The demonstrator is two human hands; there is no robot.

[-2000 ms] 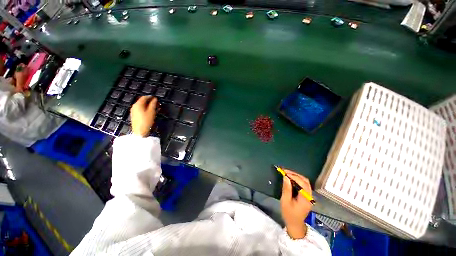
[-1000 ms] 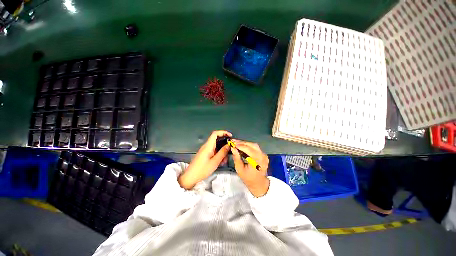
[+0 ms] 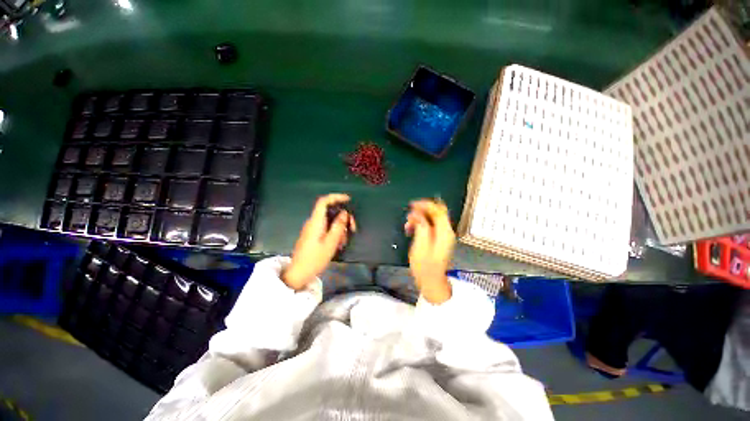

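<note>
My left hand (image 3: 319,238) is over the bench near its front edge, with a black housing (image 3: 335,214) between its fingers. My right hand (image 3: 431,247) is apart from it, to the right, with its fingers curled. A yellow part of the slim tool (image 3: 437,207) shows at its fingertips, blurred; the rest of the tool is hidden by the hand. A loose pile of small red parts (image 3: 368,163) lies on the green bench just beyond and between the hands.
A black pocket tray (image 3: 191,160) lies at left, another (image 3: 140,316) below the edge. A black box, blue inside (image 3: 429,111), stands beyond the red pile. A slotted white stack (image 3: 551,173) is at right; a slotted sheet (image 3: 695,123) leans beside it. A blue bin (image 3: 547,312) is below.
My hands were together at the black housing a second ago. They have moved apart and away from my body. The left still holds the housing; the tool is now mostly hidden at the right hand.
</note>
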